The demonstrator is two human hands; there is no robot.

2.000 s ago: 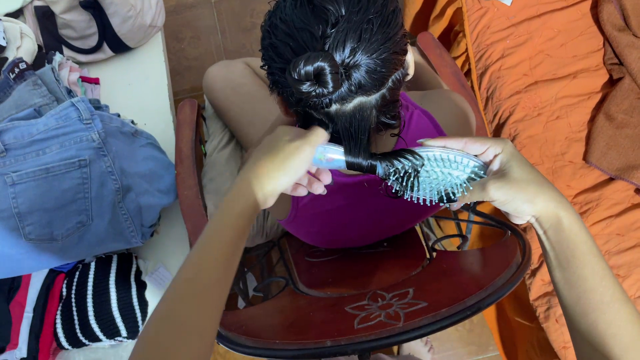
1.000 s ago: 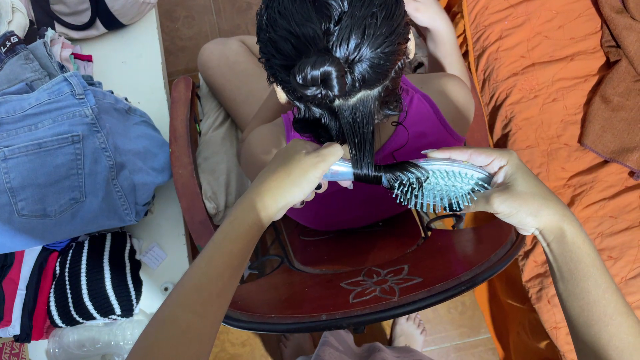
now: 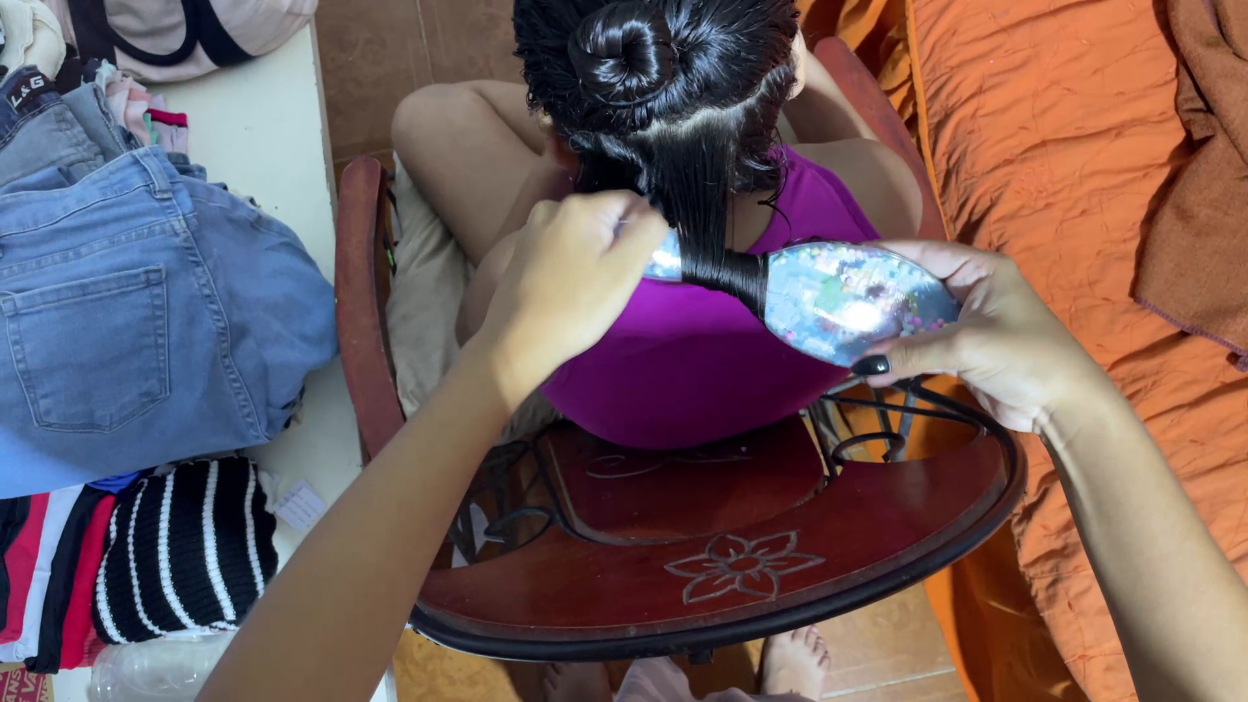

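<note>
A person with wet dark hair [image 3: 682,107] and a purple top [image 3: 682,370] sits facing away from me. The upper hair is coiled in a bun [image 3: 622,51]; a loose section hangs at the back. My left hand [image 3: 585,273] is closed around the handle of a hairbrush [image 3: 848,297], left of that section. My right hand [image 3: 985,322] grips the far end of the brush head, thumb on its shiny, speckled back. The hair section is wrapped around the brush where handle and head meet. The bristles are hidden, as the back of the brush faces up.
The person's chair has a dark red wooden backrest [image 3: 624,595] with a carved flower, and wooden arms [image 3: 366,292]. Folded jeans [image 3: 127,312] and striped knitwear [image 3: 185,551] lie on a white surface [image 3: 263,127] at left. Orange fabric [image 3: 1033,146] covers the right side, with a brown cloth [image 3: 1204,205] on it.
The brush has turned over in my hands: its bristles showed in both earlier frames, and its back shows now. Both hands have stayed on it. The view has shifted somewhat.
</note>
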